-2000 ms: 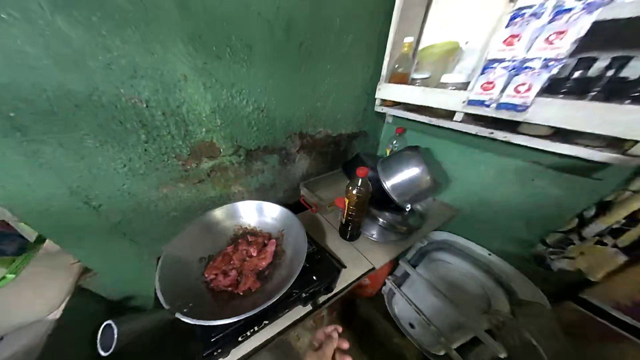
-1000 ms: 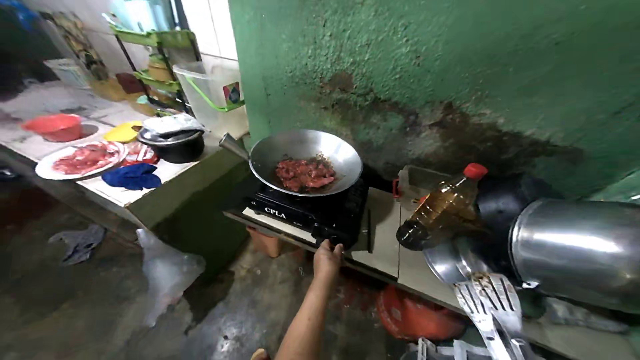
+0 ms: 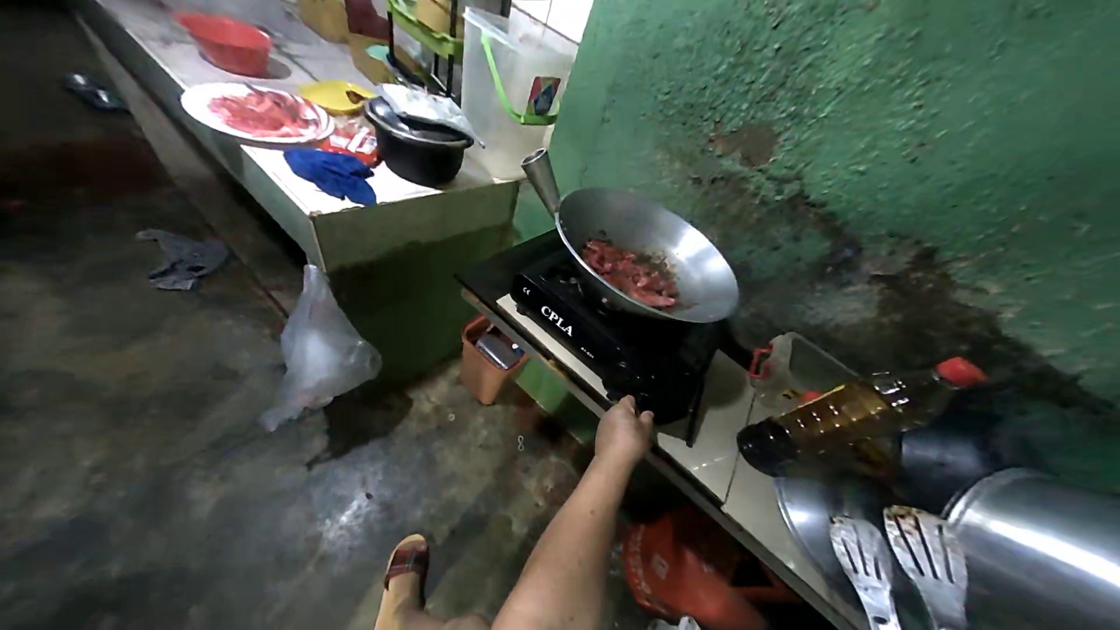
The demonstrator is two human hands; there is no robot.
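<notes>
My left hand (image 3: 625, 430) is at the front right corner of a black portable gas stove (image 3: 560, 322), fingers closed around what looks like its control knob, which they mostly hide. A metal wok (image 3: 700, 267) sits tilted on the stove, its hollow handle pointing up and left. Pieces of reddish meat (image 3: 634, 273) lie in the wok. Right of the stove, a plastic bottle of oil (image 3: 840, 416) with a red cap leans beside a clear container (image 3: 801, 367). My right hand is not in view.
Two slotted metal turners (image 3: 927, 556) and a large metal pot (image 3: 1041, 542) are at the lower right. On the left counter are a plate of meat (image 3: 262, 114), a blue cloth (image 3: 331, 175) and a black pot (image 3: 420, 149). A plastic bag (image 3: 319, 350) hangs near the counter corner.
Two seconds ago my hand was low in the view, off the stove; a second ago it was at the stove's front, as now. The view has swung left.
</notes>
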